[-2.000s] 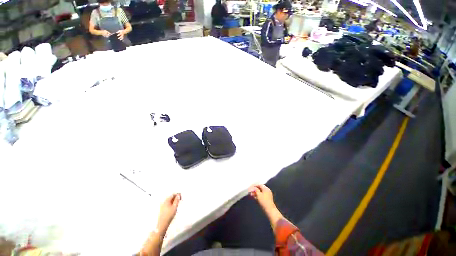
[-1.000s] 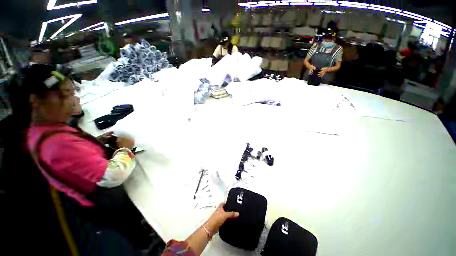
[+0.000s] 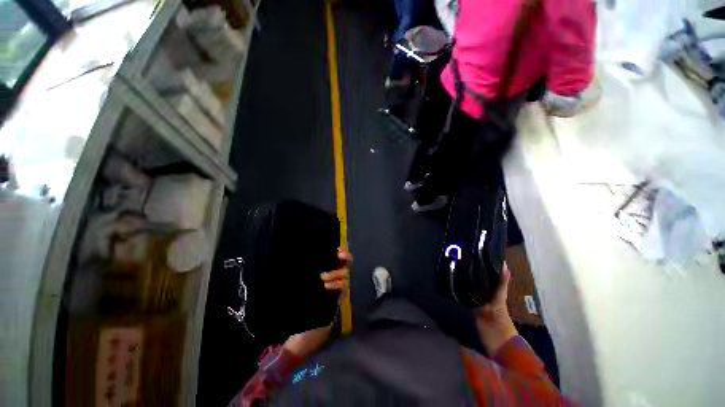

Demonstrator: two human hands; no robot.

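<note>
A black boxy bag (image 3: pixel 294 258) is in my left hand (image 3: pixel 337 274) at the lower left centre; the fingertips show at its right edge and the rest of the hand is mostly hidden. A pale metallic line and loops show at its left side. My right hand (image 3: pixel 494 306) holds another black bag (image 3: pixel 475 246) from below, seen edge-on with a pale zipper line and a light loop. The two bags are apart, both above the dark floor.
A white-covered table (image 3: pixel 636 318) runs along the right. A person in a pink top (image 3: pixel 521 48) stands at it ahead. A shelf (image 3: pixel 127 103) with cartons stands on the left. A yellow line (image 3: pixel 336 135) runs along the dark floor. A brown carton (image 3: pixel 525 286) is beside the table.
The view has turned from the table to the aisle. The two bags that were over the table are now held, one in each hand, over the floor.
</note>
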